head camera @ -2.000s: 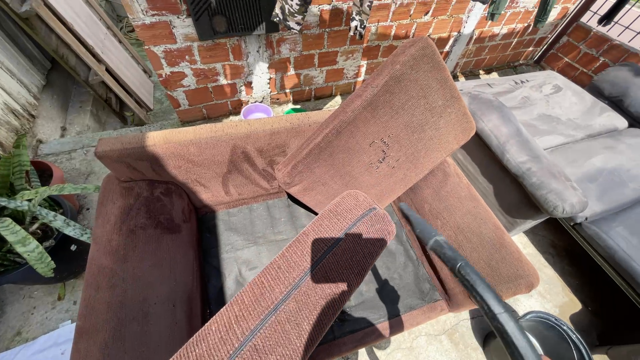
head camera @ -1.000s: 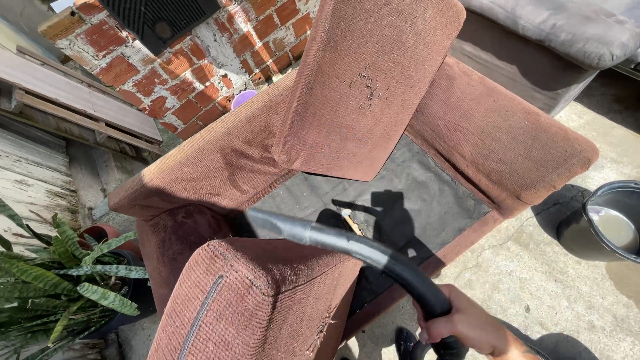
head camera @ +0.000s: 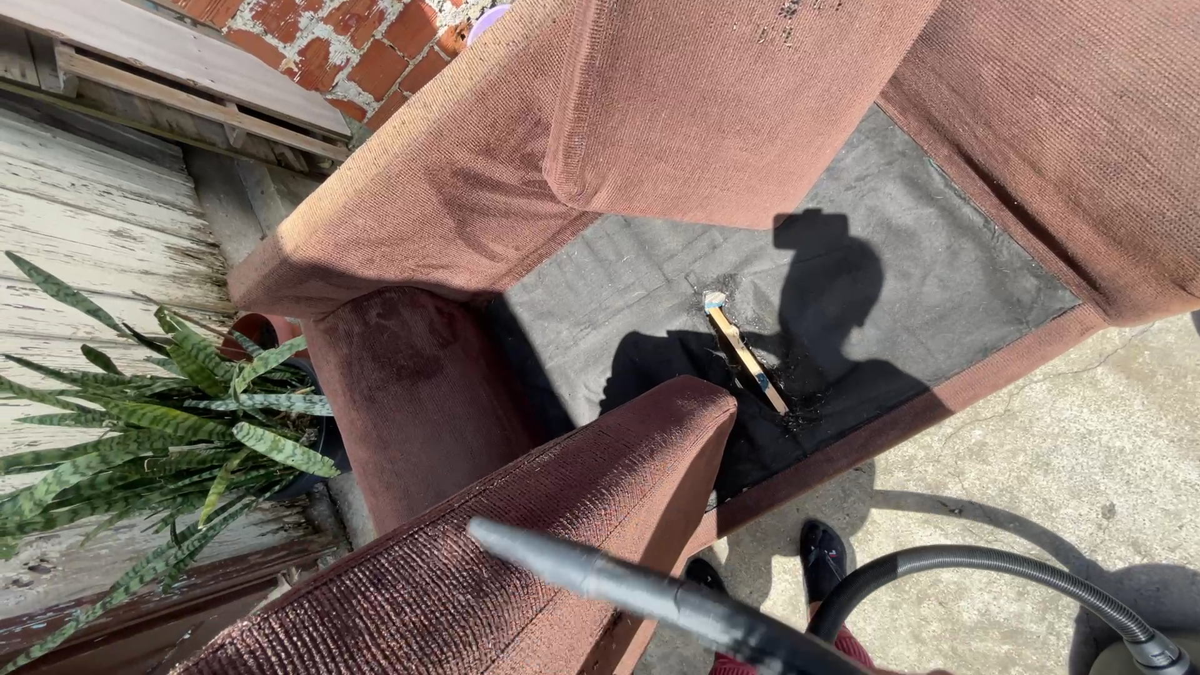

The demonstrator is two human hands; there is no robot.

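A black vacuum wand (head camera: 656, 600) reaches in from the bottom edge, its narrow nozzle over the ribbed side of a reddish-brown seat cushion (head camera: 525, 506); contact cannot be told. Only a sliver of my right hand (head camera: 914, 671) shows at the bottom edge beside the wand; its grip is mostly cut off. My left hand is not in view. A second cushion (head camera: 712, 112) leans across the sofa's backrest (head camera: 422, 159). On the dark fabric seat base (head camera: 600, 281) lies a narrow piece of wood (head camera: 745, 356) with dark debris around it.
A grey ribbed hose (head camera: 1012, 560) curves to a metal connector at lower right. The sofa's left armrest (head camera: 412, 403) stands beside potted snake plants (head camera: 225, 412). My shoe (head camera: 823, 553) is on the concrete floor (head camera: 1050, 431). A brick wall (head camera: 375, 47) and wooden boards border the upper left.
The ribbed side of the near cushion now lies under the nozzle. My right hand, plainly seen on the wand a second ago, is almost out of frame. The view has moved closer.
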